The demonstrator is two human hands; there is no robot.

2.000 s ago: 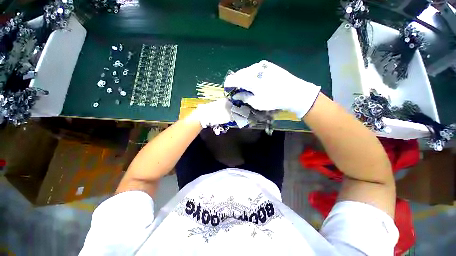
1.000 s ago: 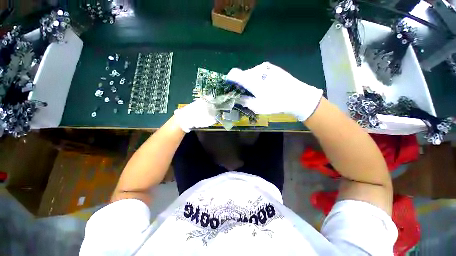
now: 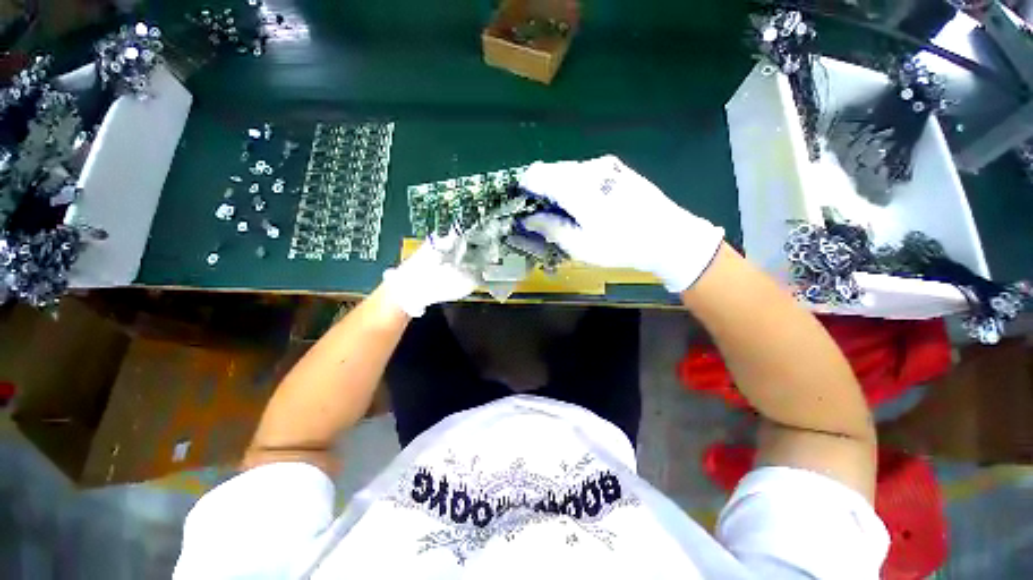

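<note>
A green PCB panel [image 3: 462, 199] lies between my gloved hands, tilted above the yellow strip [image 3: 578, 278]. My right hand [image 3: 612, 215] grips its right end, with dark wires at the blue fingertips. My left hand [image 3: 436, 275] holds silvery wired pieces [image 3: 504, 247] at the panel's near side. The fingertips of both hands are partly hidden by the pieces. Another PCB panel [image 3: 343, 190] lies flat on the green mat to the left, with loose silver round components [image 3: 258, 187] beside it.
White trays [image 3: 134, 187] at left and right [image 3: 770, 193] hold board bundles [image 3: 833, 258]. A small brown carton [image 3: 527, 45] stands at the back. Cardboard boxes [image 3: 187, 391] are under the bench at left, and red stools [image 3: 895, 363] at lower right.
The held panel came into view between my hands and has turned from upright to lying more crosswise. My left hand has moved left and down. The pale strips seen earlier are now hidden.
</note>
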